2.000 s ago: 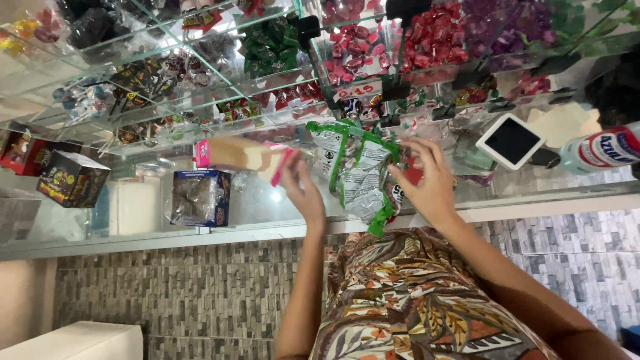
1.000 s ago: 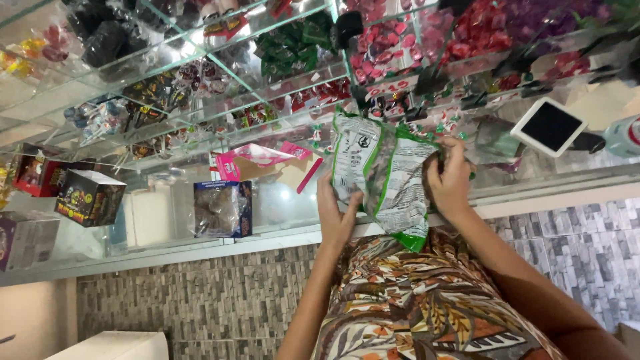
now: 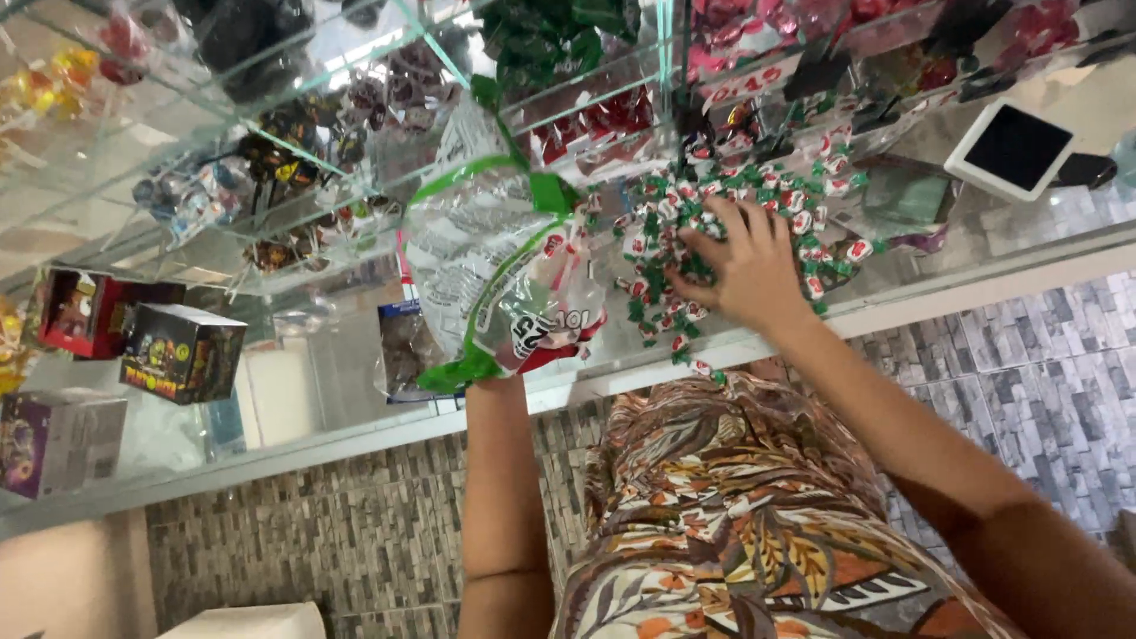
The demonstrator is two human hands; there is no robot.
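Note:
A clear plastic candy bag with green edges [image 3: 497, 257] stands over the left forearm, its printed side crumpled. My left hand is hidden behind or inside this bag; only the wrist and forearm show below it, so its fingers cannot be seen. To the right, small wrapped candies in white, red and green [image 3: 661, 209] lie spread over the glass counter. My right hand [image 3: 741, 262] rests on that pile with its fingers spread and bent, touching the candies; whether any are under the palm is hidden.
Glass shelves with sorted sweets [image 3: 568, 35] rise behind the counter. A white device with a dark screen [image 3: 1012, 149] lies at the right. Small toy boxes [image 3: 182, 353] and a blue-edged package [image 3: 408, 351] are at the left. The counter's white front edge [image 3: 621, 377] runs before the body.
The candies now lie loose on the counter. Both hands were on the bag a second ago; my right hand has left it for the pile, and the bag has moved left and opened out.

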